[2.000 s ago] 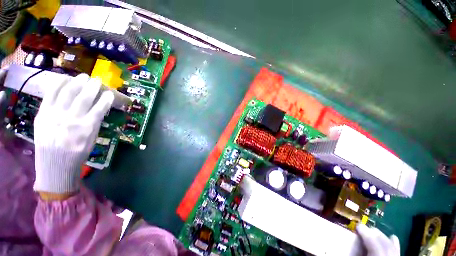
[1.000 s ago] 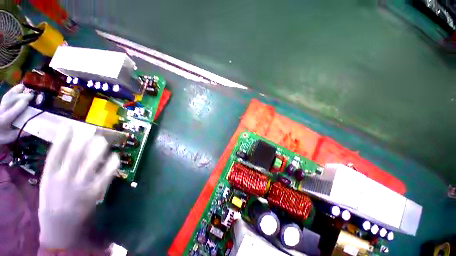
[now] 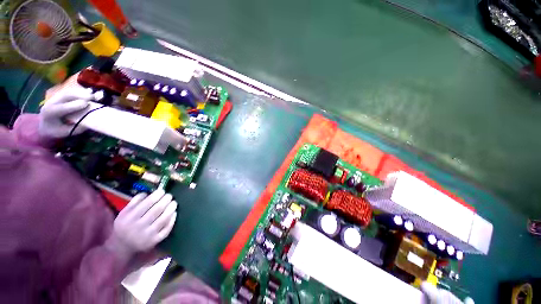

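A green circuit board (image 3: 274, 205) lies component side up on a red pad (image 3: 261, 219), cut off by the bottom edge. It carries a long white heatsink (image 3: 350, 267), a finned heatsink (image 3: 433, 205), two copper-red chokes (image 3: 329, 196), white-topped capacitors (image 3: 340, 230) and a brown-yellow transformer (image 3: 414, 258). My right hand (image 3: 440, 294), in a white glove, is at the right end of the long heatsink. Only part of it shows, so its hold cannot be told. My left hand is out of the picture; a pink sleeve (image 3: 188, 292) shows at the bottom.
At left, another worker in pink has both gloved hands (image 3: 147, 219) at a second populated board (image 3: 199, 148). A fan (image 3: 43, 31) and yellow cup-like object (image 3: 102, 40) stand at the upper left. A dark tray (image 3: 519, 294) is at the lower right.
The view has shifted, and my right hand shows again at the bottom edge after being out of view one second ago. The other worker's hand has moved from the long heatsink to their board's near edge.
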